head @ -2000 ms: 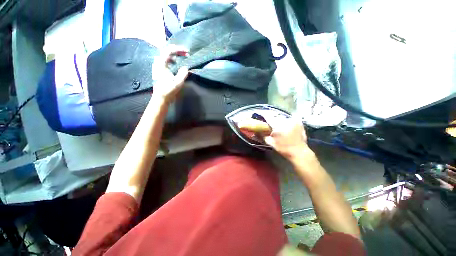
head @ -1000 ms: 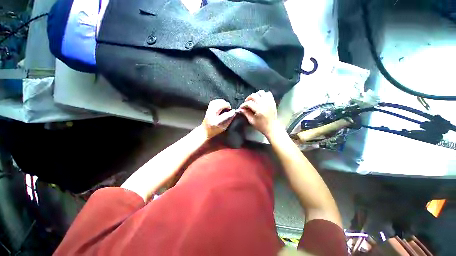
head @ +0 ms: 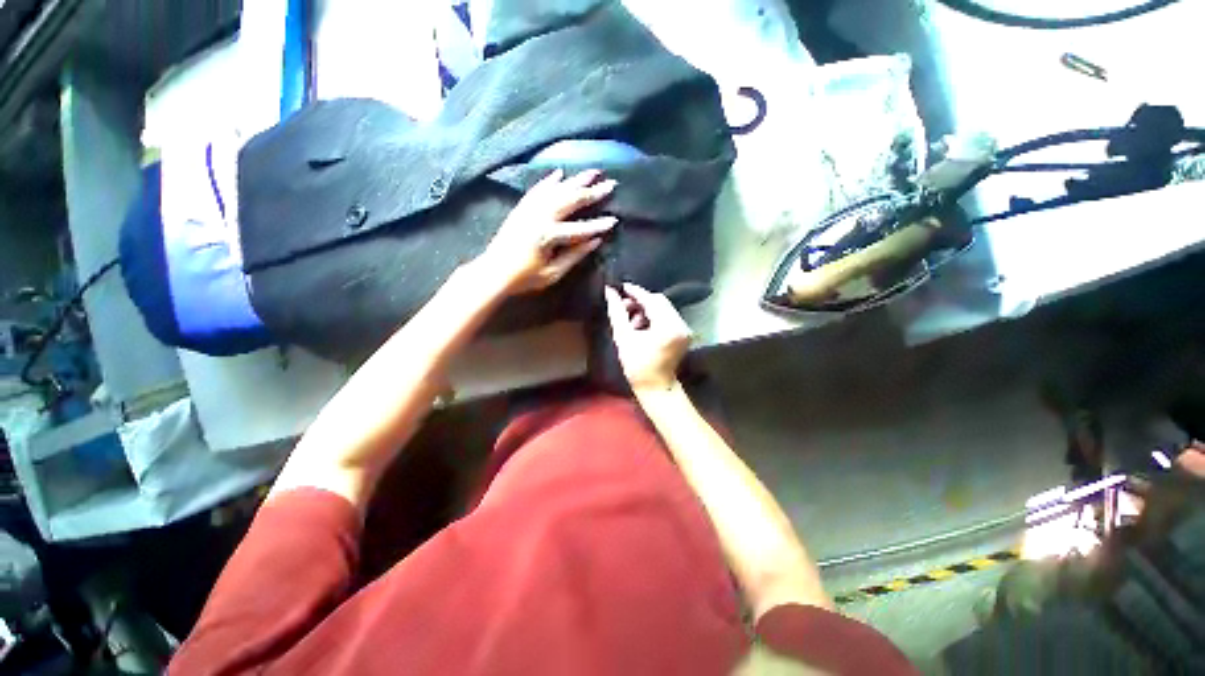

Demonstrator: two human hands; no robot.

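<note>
A dark grey suit jacket [head: 383, 198] lies across the padded form, with two dark front buttons and its collar end to the right. A black hanger hook [head: 751, 111] sticks out there. My left hand [head: 548, 235] rests on the jacket below the lapel, fingers spread. My right hand [head: 644, 328] pinches the dark sleeve [head: 603, 284] at the table's near edge. The steam iron [head: 866, 262] with its tan handle stands on the table to the right, touched by neither hand.
The blue and white padded form [head: 212, 264] shows at the left. Black cables [head: 1057, 172] run right from the iron. A pale stained cloth [head: 846, 132] lies behind the iron. Yellow-black tape [head: 938, 576] marks the floor at lower right.
Two seconds ago my right hand held the iron; it now stands on the table. Since one second ago my left hand has moved from the sleeve up onto the jacket.
</note>
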